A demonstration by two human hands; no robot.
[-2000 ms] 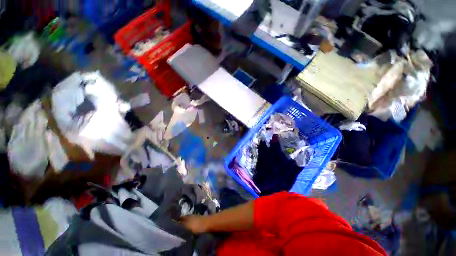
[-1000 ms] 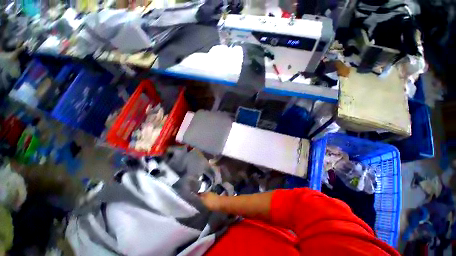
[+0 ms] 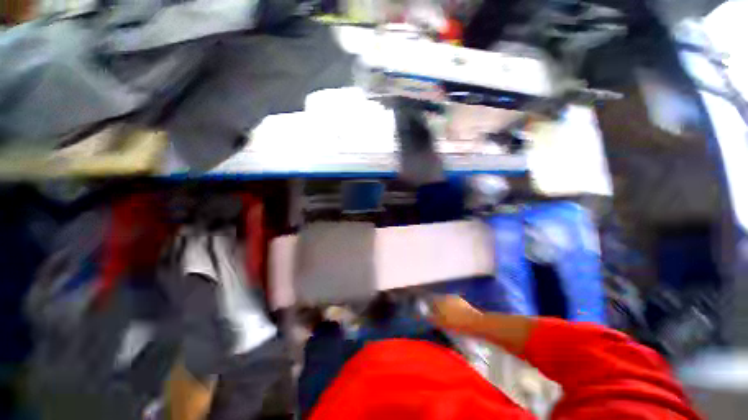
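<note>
The picture is strongly blurred. My right hand (image 3: pixel 455 314) is small, at the end of a bare forearm with a red sleeve, over the front edge of the bench; its fingers are smeared and I cannot tell if it holds anything. My left hand is not in view. A grey garment with pale parts (image 3: pixel 244 316) hangs at the lower left, left of my body. The white sewing machine (image 3: pixel 467 66) stands on the white table (image 3: pixel 328 135) ahead. Large dark grey fabric (image 3: pixel 254 78) lies on the table's left part.
A long pale bench (image 3: pixel 435 254) with a grey pad (image 3: pixel 336 261) stands right in front of me, below the table. A blue crate (image 3: pixel 586 271) is at its right end. Red crate parts (image 3: pixel 127 246) show at left. A pale box (image 3: pixel 570 152) stands right of the machine.
The view has turned and come nearer to the table and bench. My right hand shows further right, apart from the grey garment, which has shifted to the left of my body.
</note>
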